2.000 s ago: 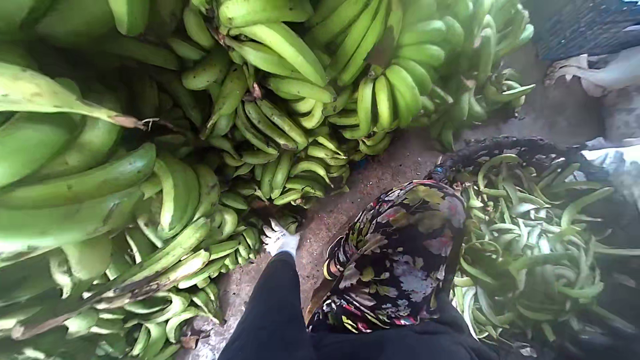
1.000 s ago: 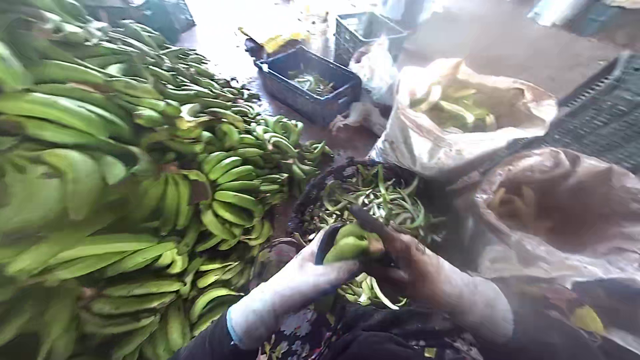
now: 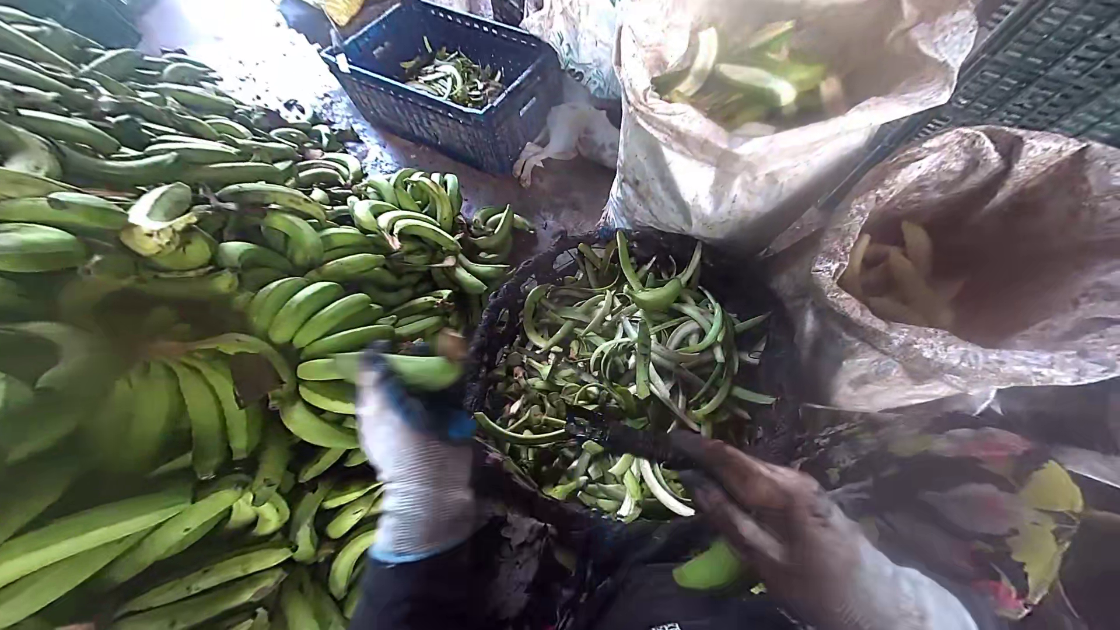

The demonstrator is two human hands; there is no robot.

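My left hand [image 3: 416, 446], in a white knit glove with blue, is blurred at centre left and shut on a green plantain [image 3: 420, 371], held between the heap and a dark basket. My right hand [image 3: 770, 507], bare at the fingers with a white sleeve or glove cuff at the wrist, grips a dark, slim tool [image 3: 626, 437] over the basket; its exact kind is unclear. Green peels [image 3: 612, 332] fill the dark woven basket [image 3: 490, 324]. Another green plantain [image 3: 707, 566] lies at my lap, below the right hand.
A large heap of green plantain bunches [image 3: 201, 420] covers the left side. Behind the basket stands a blue plastic crate [image 3: 437, 118] holding peels. Two open whitish sacks, one [image 3: 700, 175] behind and one [image 3: 1006, 350] at right, hold plantain pieces. A dark crate [image 3: 1041, 70] stands behind them.
My hands were together around a green plantain one second ago; now they are apart, the left over by the heap. Two seconds ago the left hand reached low into the heap. The view has swung.
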